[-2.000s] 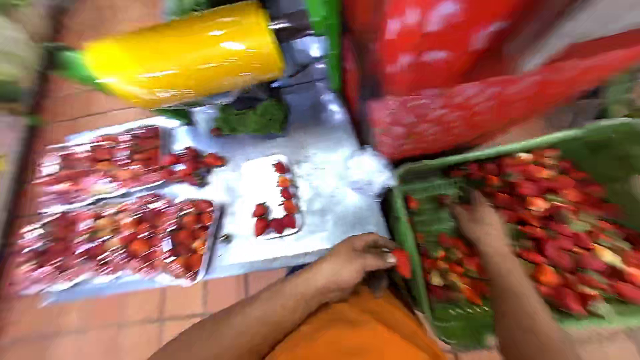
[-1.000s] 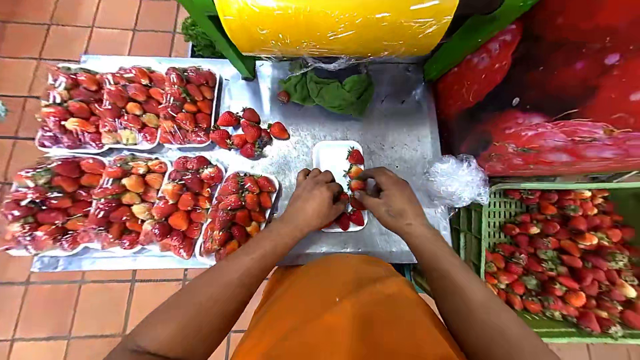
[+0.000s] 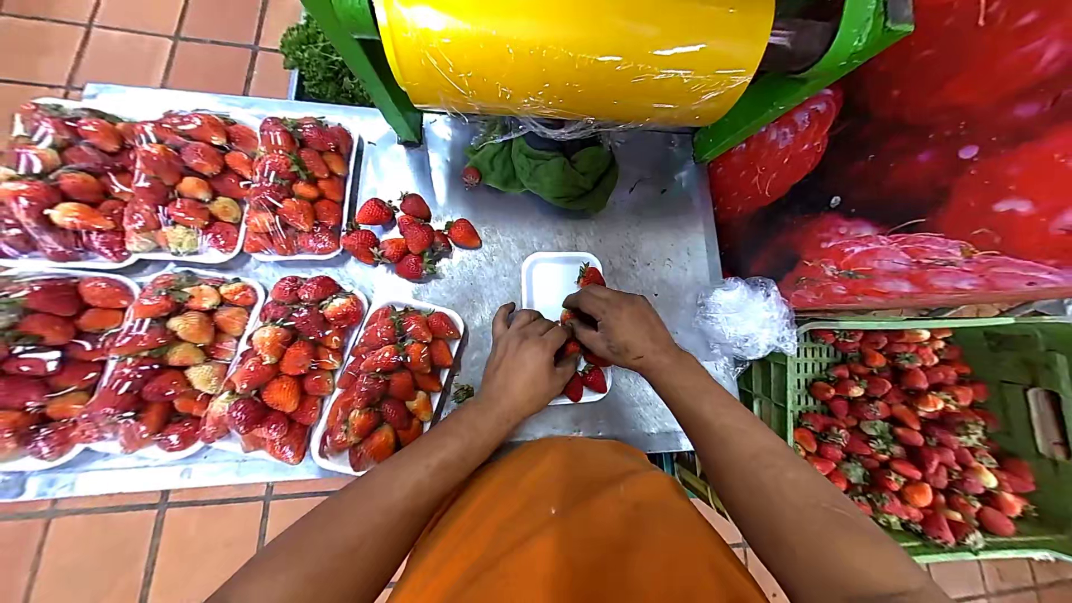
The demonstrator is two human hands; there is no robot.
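Observation:
A white foam tray [image 3: 548, 280] lies on the metal table, with strawberries [image 3: 594, 378] along its right side and near end. My left hand [image 3: 529, 358] is over the tray's left edge, its fingertips at the strawberries; whether it grips one is hidden. From the right, my right hand [image 3: 621, 325] reaches over the tray with thumb and fingers around a strawberry [image 3: 569, 316] that shows only in part. Another strawberry [image 3: 590, 275] sits just beyond the right hand's fingers. Loose strawberries [image 3: 416, 236] lie in a group left of the tray.
Filled strawberry trays [image 3: 389, 381], most under clear film, cover the table's left part. A yellow roller [image 3: 578, 59] in a green frame [image 3: 373, 79] stands at the back, a green cloth [image 3: 548, 172] below it. Crumpled film [image 3: 745, 322] lies right, beside a green crate [image 3: 1017, 368] of strawberries.
Two seconds ago my right hand was in the crate and my left hand held a strawberry beside it. Both hands are now at the tray. The view has swung left.

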